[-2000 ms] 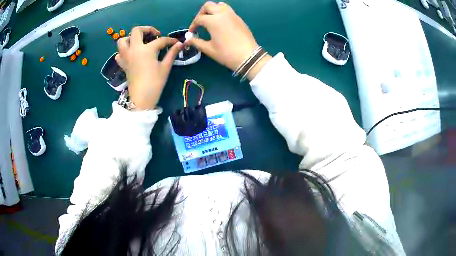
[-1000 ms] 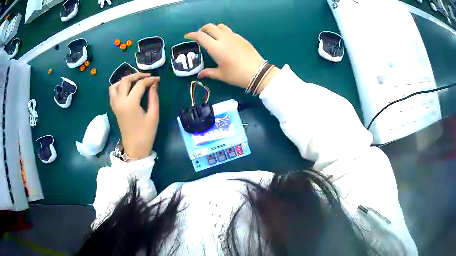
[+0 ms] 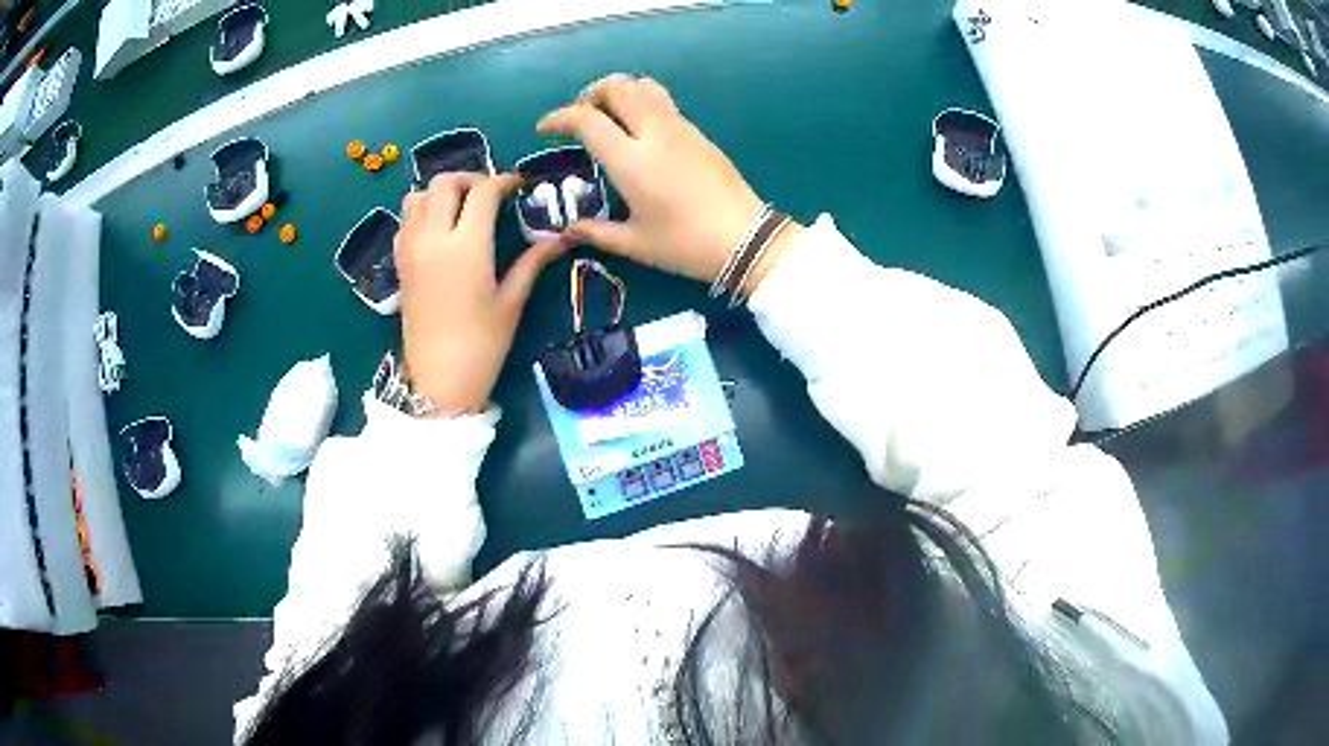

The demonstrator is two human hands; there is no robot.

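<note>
An open white charging case [image 3: 544, 220] with a dark interior stands at the top centre, with two white earbuds [image 3: 560, 200] in it. My right hand [image 3: 659, 182] grips the case from its right side, thumb at the front and fingers at the back edge. My left hand [image 3: 464, 284] is at the case's left side, its fingertips and thumb at the edge; whether it presses on the case is hard to tell. The light-blue earbud tester [image 3: 656, 423] lies below with a lit screen. The black cradle [image 3: 590, 367] sits on it with a thin wire loop.
Other open cases stand behind and left of my left hand, one [image 3: 375, 260] close by. Another case [image 3: 968, 152] stands right. Orange pieces [image 3: 373, 158] lie upper left. A white bundle [image 3: 296, 418] lies left. White trays [image 3: 1166, 219] flank the mat; a black cable crosses the right one.
My left hand has moved up and right to the case with the earbuds. Earlier both hands were above this case, with a small white piece at the right fingertips; the earbuds now lie in it.
</note>
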